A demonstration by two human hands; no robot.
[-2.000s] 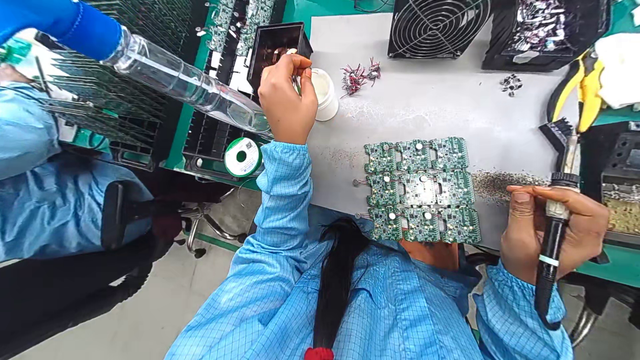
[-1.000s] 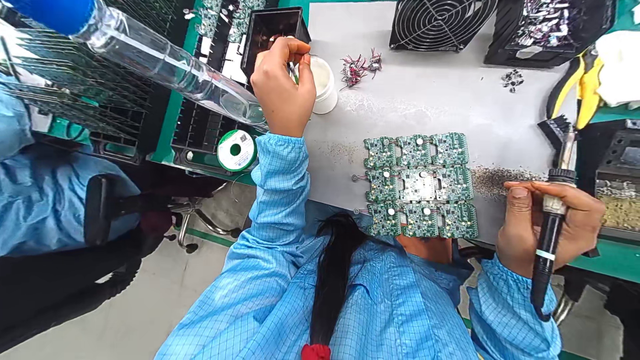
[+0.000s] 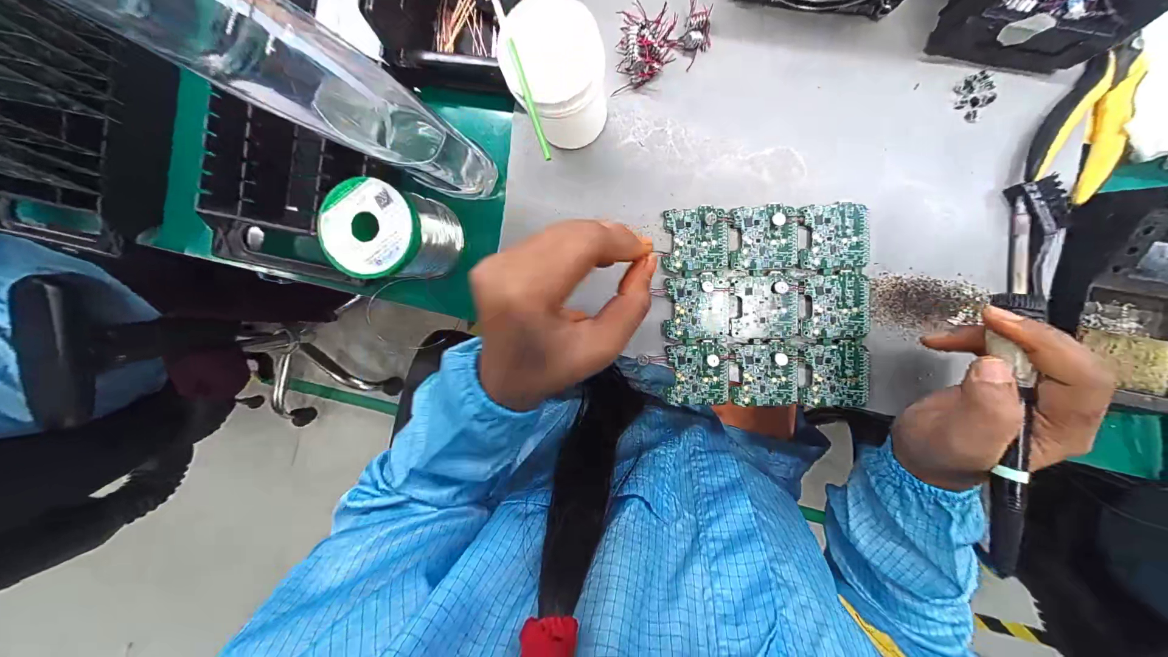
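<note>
A panel of green printed circuit boards [image 3: 766,306] lies on the grey work mat, with small round white parts on several boards. My left hand [image 3: 566,306] is at the panel's upper left edge, thumb and forefinger pinched on a thin wire end [image 3: 659,253]; the rest of it is hidden by the fingertips. More short wires stick out along that edge. My right hand [image 3: 1017,392] holds a soldering iron [image 3: 1011,474] right of the panel, its tip pointing up, away from the boards.
A solder wire spool [image 3: 365,228] sits left, below a clear plastic tube [image 3: 365,105]. A white tub [image 3: 557,68] with a green stick [image 3: 529,100], red-black wire bundles [image 3: 646,44] and small black parts [image 3: 975,96] are farther back. Yellow-handled pliers [image 3: 1104,128] lie right. Dark debris [image 3: 926,301] lies beside the panel.
My left hand has come from the black box beside the white tub down to the panel's left edge. My right hand still holds the soldering iron at the right. The view has shifted closer.
</note>
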